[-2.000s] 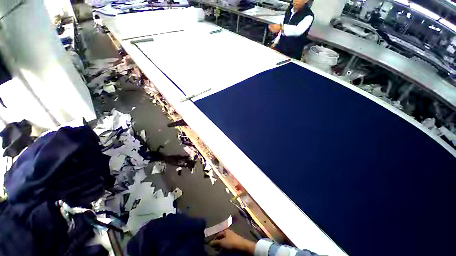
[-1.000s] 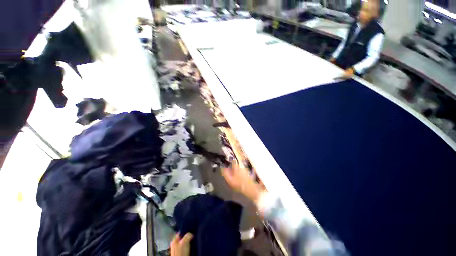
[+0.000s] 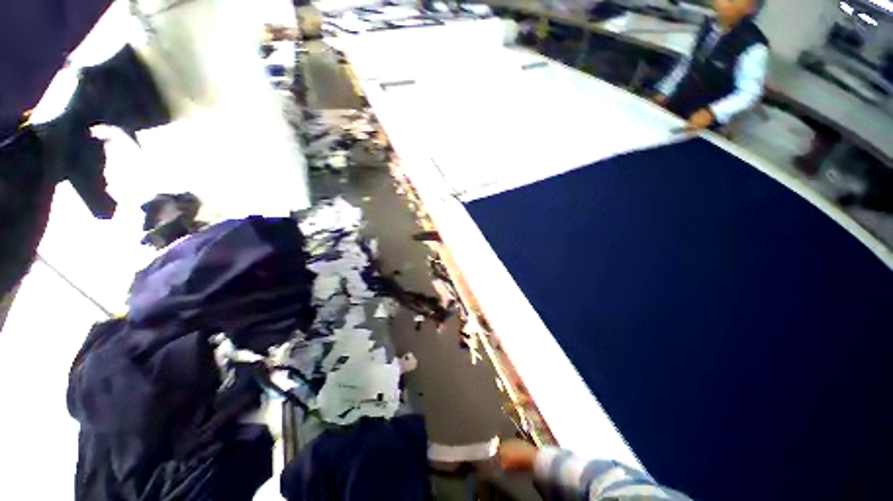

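My right hand (image 3: 516, 455), in a plaid sleeve, is low in the view between the cloth and the cutting table; it is small and blurred. Its fingertips meet the end of a pale strip (image 3: 465, 450); whether they grip it is unclear. The strip reaches left to a bundled navy cloth (image 3: 362, 455), cut off by the bottom edge. My left hand is not in view. A flat navy fabric ply (image 3: 685, 294) covers the near part of the table, its far edge against a white layer (image 3: 509, 127).
A crumpled navy cloth heap (image 3: 196, 362) lies on the left bench. Pale offcuts (image 3: 357, 377) litter the aisle floor. The white table margin (image 3: 534, 333) runs along the aisle. Another person (image 3: 720, 73) stands across the table, a hand at the ply's far corner.
My view has swung left. My left hand, seen on the bundled cloth one second ago, is out of view. My right hand has moved down from over the aisle to the pale strip's end.
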